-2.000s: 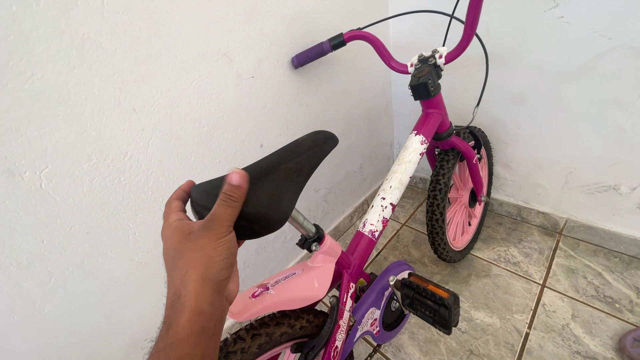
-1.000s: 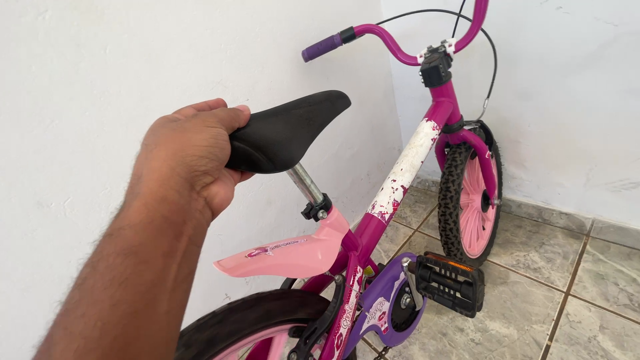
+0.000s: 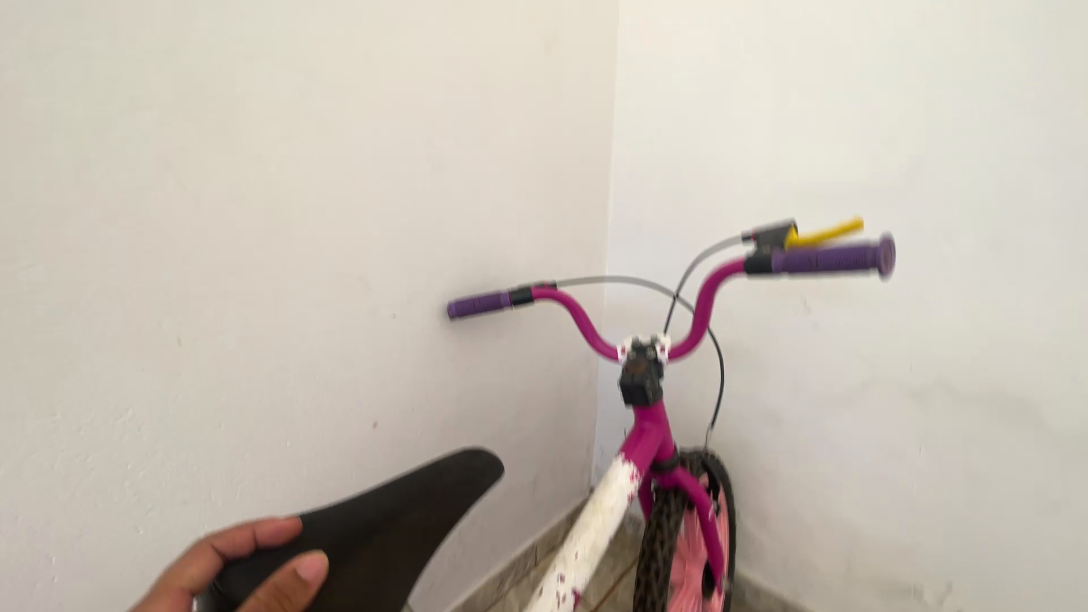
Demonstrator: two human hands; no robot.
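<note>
The rear of a black bicycle saddle (image 3: pixel 387 531) is in my left hand (image 3: pixel 242 569), thumb on top and fingers along its left side. A small magenta bicycle stands beyond; its frame tube (image 3: pixel 586 540) has a worn white section. Its magenta handlebar (image 3: pixel 710 302) carries a left purple grip (image 3: pixel 480 305) and a right purple grip (image 3: pixel 829 259). Beside the right grip is a yellow brake lever (image 3: pixel 829 233). The front wheel (image 3: pixel 693 544) has pink spokes and a black tyre. The seat post and pedals are out of view, as is my right hand.
A white wall (image 3: pixel 255 212) runs along the left side, close to the left grip. It meets a second white wall (image 3: pixel 918 408) in a corner behind the handlebar. Stone-look skirting (image 3: pixel 518 565) edges the tiled floor at the bottom.
The view has tilted up, bringing the right grip and yellow lever into sight; pedal and pink chain-side parts have left it. My left hand stays on the saddle's rear.
</note>
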